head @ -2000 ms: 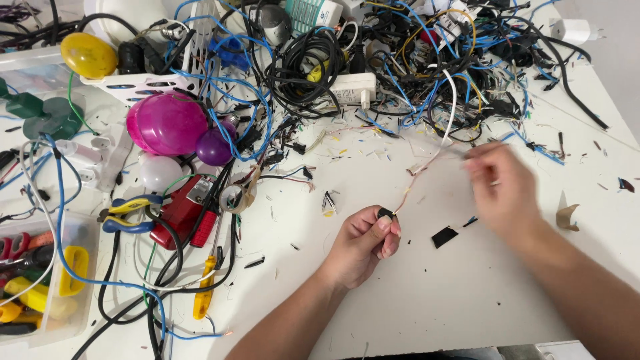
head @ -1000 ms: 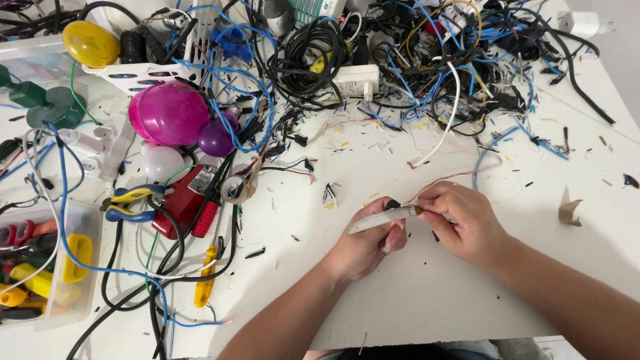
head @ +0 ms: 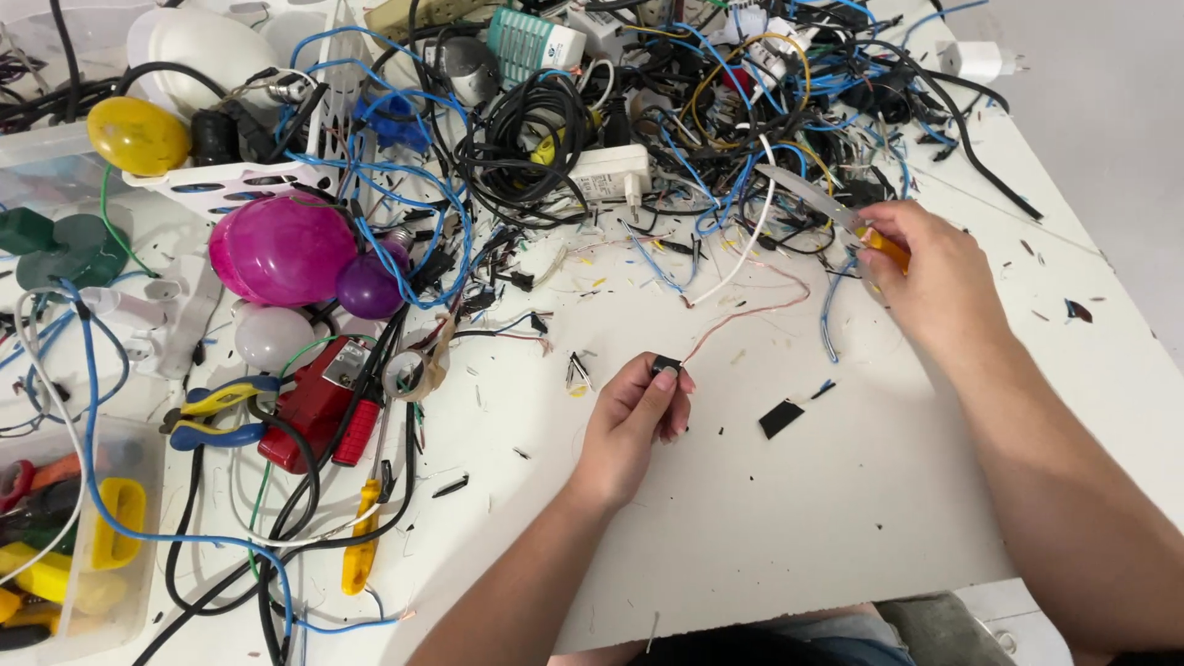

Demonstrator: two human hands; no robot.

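Note:
My left hand [head: 638,421] pinches a small black piece [head: 666,364] between thumb and fingers, and a thin copper-coloured wire [head: 754,310] runs from it up and to the right. Farther right, my right hand [head: 934,273] grips the yellow handle of a knife [head: 819,196], its blade pointing up-left over the edge of the cable heap. A blue cable piece [head: 825,319] lies just left of that hand. On the table between my forearms rests a flat black piece [head: 782,419] with a short wire end beside it.
Tangled cables [head: 684,120] and a white adapter [head: 610,174] fill the back. To the left are pink [head: 282,248] and purple bulbs, pliers [head: 217,412], a red tool [head: 314,407], a yellow-handled screwdriver [head: 361,546] and a plastic tool bin [head: 120,444]. Small scraps dot the white table.
One second ago the knife blade was at the black piece in my left hand; my right hand has since moved up and right with the knife. My left hand stays around the same place.

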